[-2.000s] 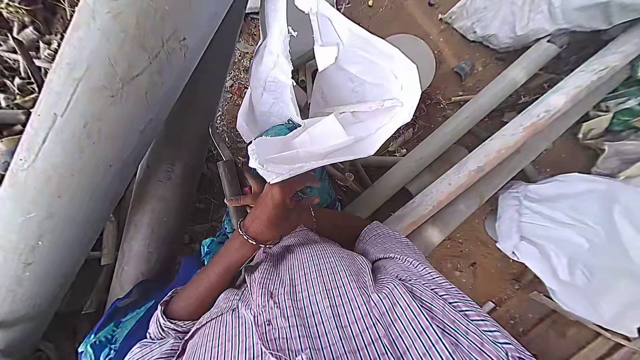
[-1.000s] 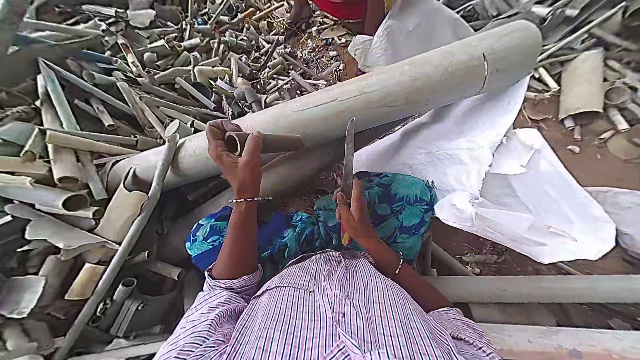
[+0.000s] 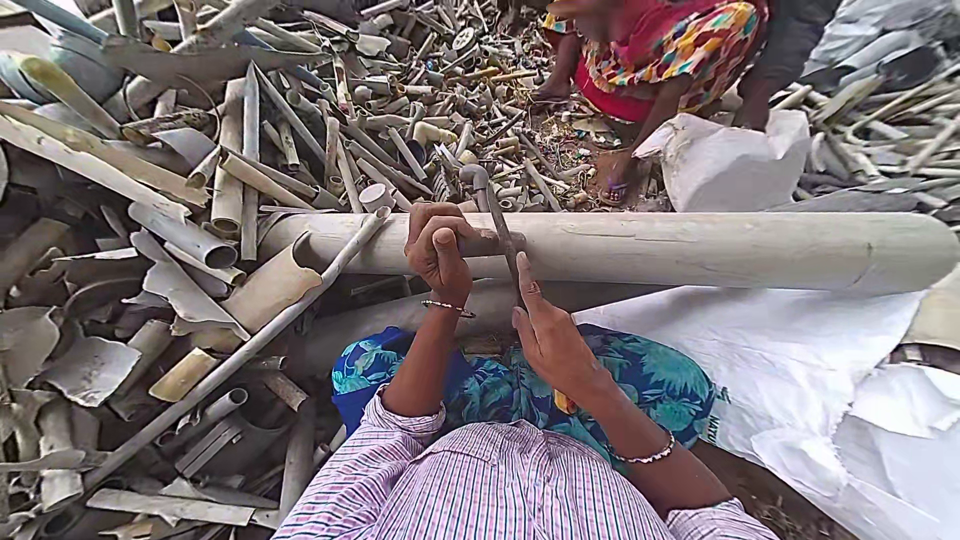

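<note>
My left hand (image 3: 441,251) grips a short grey plastic pipe piece (image 3: 484,242) at the middle of the head view, over a large pale pipe (image 3: 645,244) that lies crosswise before my knees. My right hand (image 3: 551,337) holds a dark-bladed knife (image 3: 504,247), its orange handle partly showing below the palm. The blade stands upright and crosses the pipe piece near its right end; whether it cuts in cannot be told. A grey pipe elbow (image 3: 474,177) appears just beyond the blade's tip.
Broken pipe scraps (image 3: 225,187) are heaped at the left and beyond the large pipe. A long thin pipe (image 3: 247,349) slants across the left side. White sacking (image 3: 780,352) lies at the right. Another person (image 3: 660,60) squats at the top right, near a white sack (image 3: 727,161).
The knife and the pipe piece, apart one second ago, now cross each other. Two seconds ago white material was in front of my hands. The view has swung widely.
</note>
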